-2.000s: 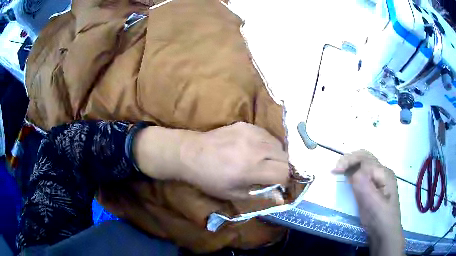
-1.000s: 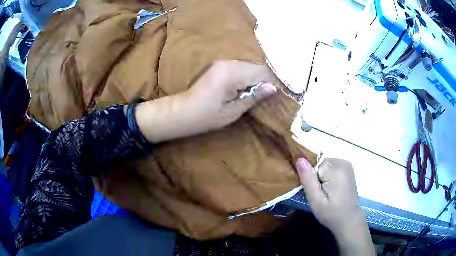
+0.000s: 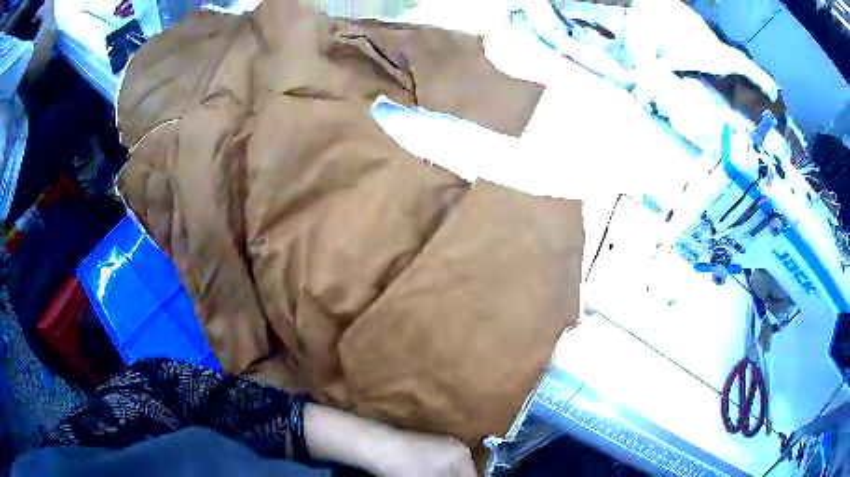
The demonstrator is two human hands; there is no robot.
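The brown garment body (image 3: 326, 205) lies spread over the white machine table and hangs over its front edge towards the lap. A flat brown panel section (image 3: 503, 279) reaches right, close to the bed cover outline. My left hand (image 3: 410, 449) is at the bottom edge of the picture, partly cut off, closed at the garment's lower edge beside a small white edge bit (image 3: 494, 442). My right hand cannot be made out. A blurred pale tan patch shows at the top over the cloth; I cannot tell what it is.
The sewing machine (image 3: 792, 265) stands at the right, with red-handled scissors (image 3: 746, 399) in front of it. A ruler tape (image 3: 615, 429) runs along the table's front edge. A blue crate (image 3: 149, 293) is at lower left. White and brown cloth (image 3: 690, 56) lies behind the machine.
The garment has been spread out flatter, its panels extending further up and right. My left hand has moved down to the lower edge. My right hand has left the front of the table.
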